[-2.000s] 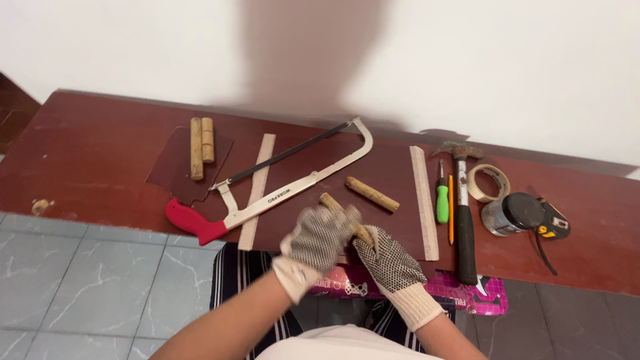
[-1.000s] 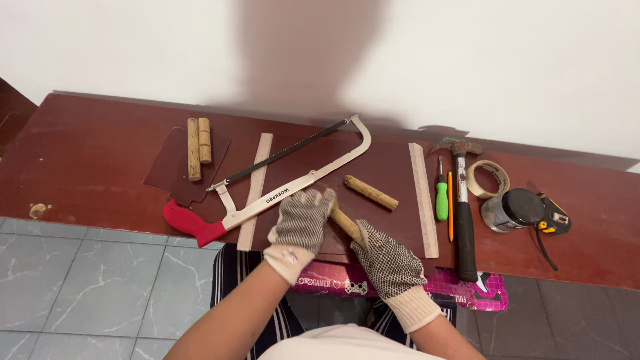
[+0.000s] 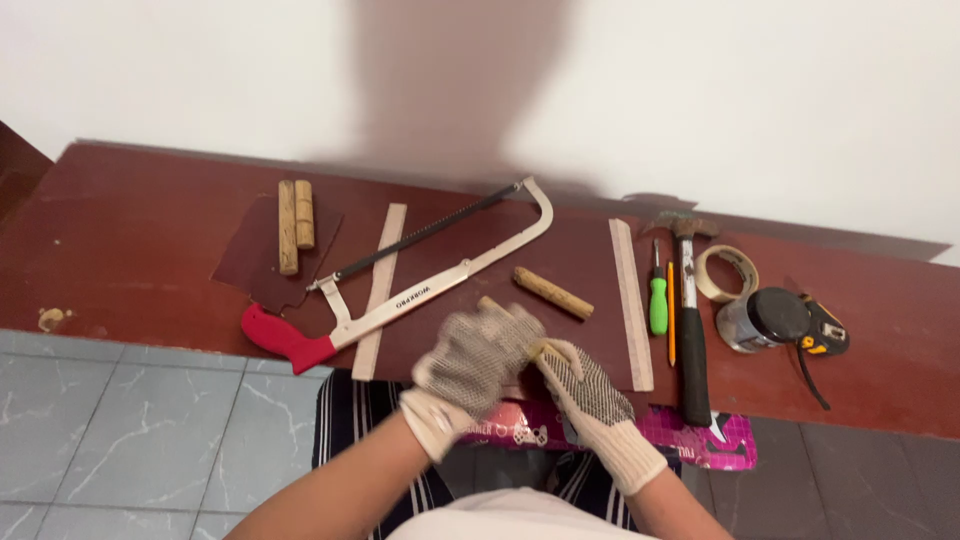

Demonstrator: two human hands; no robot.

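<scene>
Both my hands wear knitted gloves with dotted palms. My left hand, blurred, closes around a short wooden stick whose far end shows above the fingers. My right hand grips the near end of the same stick between thumb and fingers. Just beyond them a second short stick lies on a dark reddish sheet. A hacksaw with a red handle rests at a slant across the sheet's left part, over one pale strip; another pale strip lies at the right.
Two sticks lie on a dark sandpaper-like piece at the left. At the right are a green-handled screwdriver, a yellow pencil, a hammer, a tape roll, a black-lidded jar and a tape measure.
My left hand has shifted along the stick toward my right hand since one second ago, and the stick's far end shows again beyond it. My right hand stays on the near end.
</scene>
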